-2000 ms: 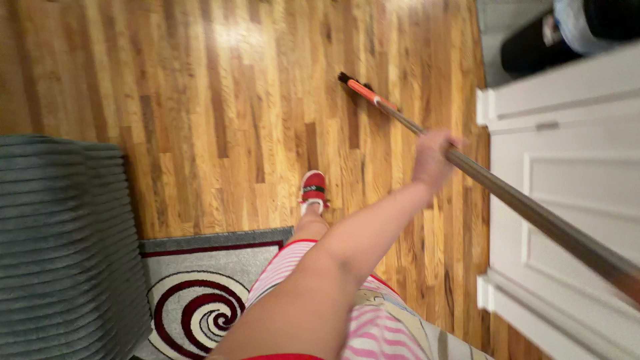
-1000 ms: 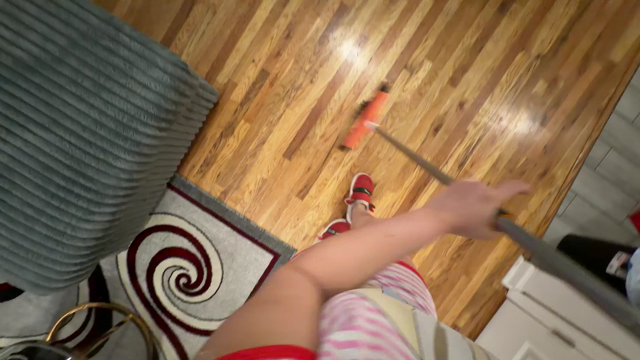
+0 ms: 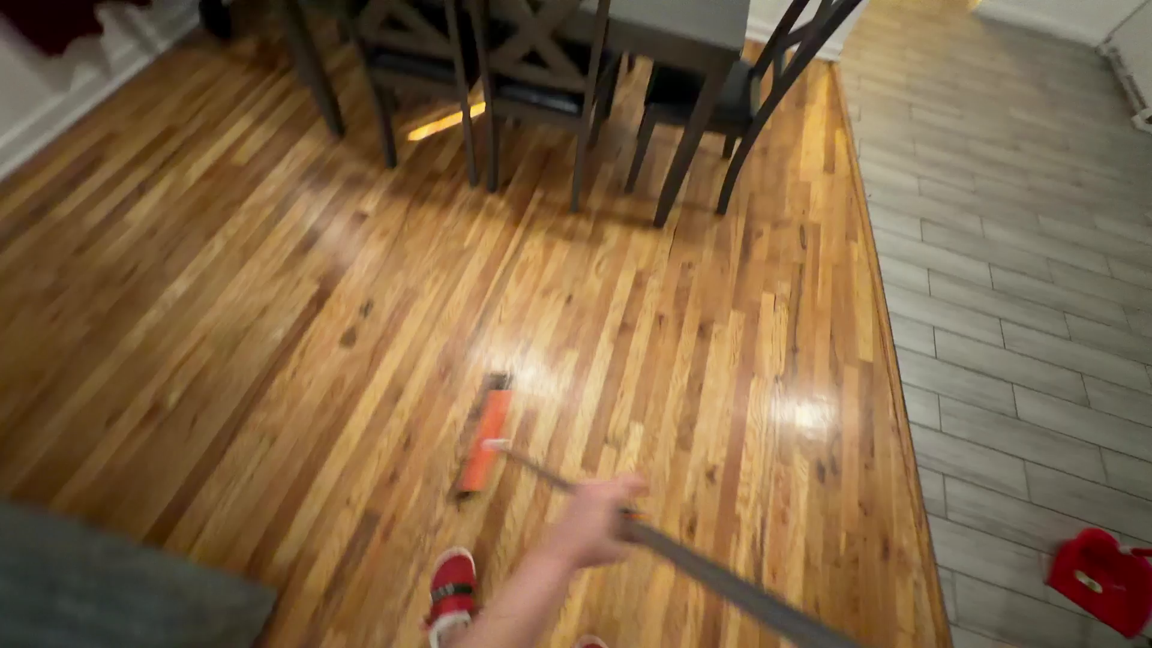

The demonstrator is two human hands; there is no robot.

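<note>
A push broom's orange head [image 3: 486,441] with dark bristles rests on the wood floor [image 3: 360,360], a little ahead of my red shoe [image 3: 452,585]. From the head a long grey handle [image 3: 729,580] runs down to the lower right. Around the middle of this handle my left hand [image 3: 598,522] is closed, its arm reaching in from the bottom edge. My right hand is out of view, and so is the upper end of the handle.
A dark dining table [image 3: 675,27] and several dark chairs [image 3: 540,99] stand ahead. Grey floor tiles [image 3: 1026,360] lie along the right, with a red plastic object [image 3: 1102,580] on them. The corner of a grey ribbed piece [image 3: 117,585] fills the lower left.
The view has turned up toward the table and chairs, and the swirl-patterned rug has left it. My left hand is still on the handle.
</note>
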